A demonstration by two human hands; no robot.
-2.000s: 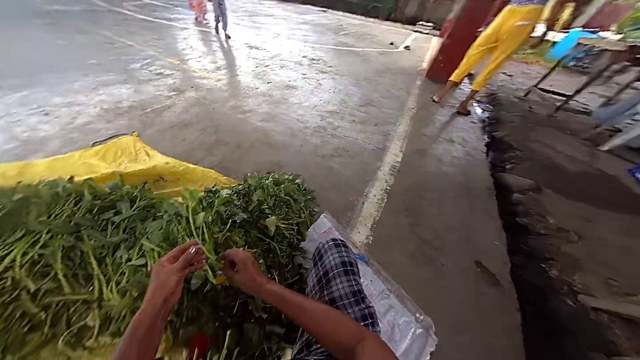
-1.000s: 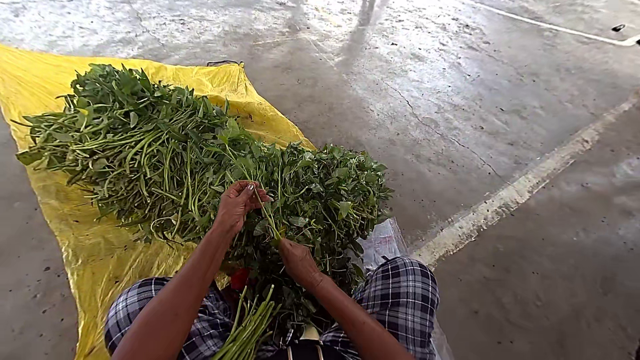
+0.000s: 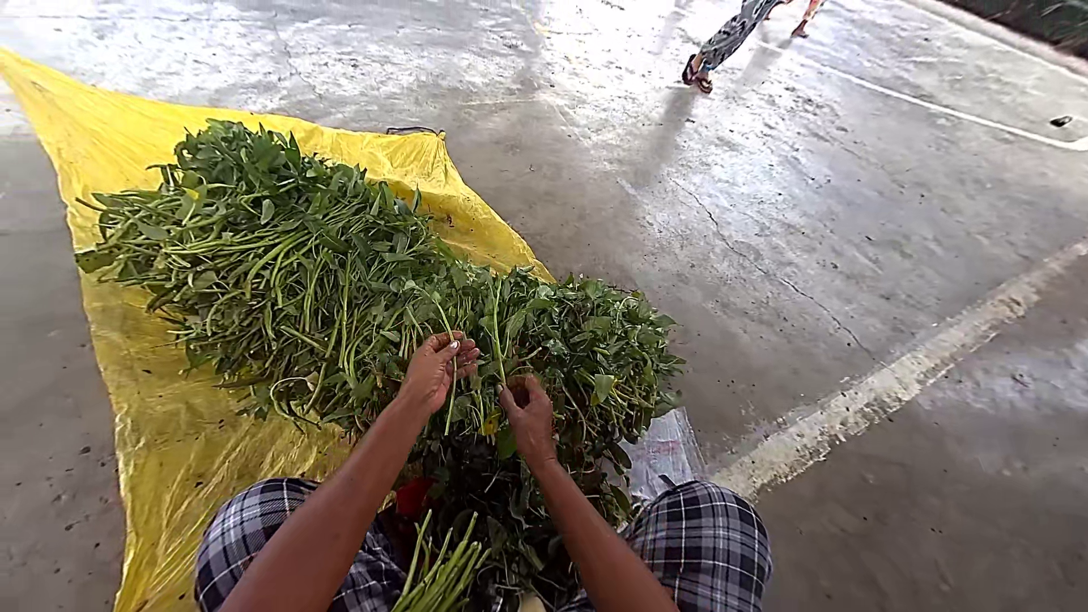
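My left hand pinches a thin green stem between thumb and fingers, above a big heap of leafy greens. Just to its right, my right hand grips the lower end of another upright leafy stem. The heap lies on a yellow plastic sheet and stretches from the upper left to in front of my knees. Between my legs, low in view, is a bunch of cut green stems, beside a small red thing that is mostly hidden.
A whitish plastic sack lies under the heap's right end, by my knee in checked cloth. Concrete floor with a painted white line surrounds the sheet. At the top, a person's legs in sandals are on the floor, with another person's feet behind.
The view has swung down and left since two seconds ago. A person's sandalled legs now show at the top. My hands, close together one second ago, now hold separate stems.
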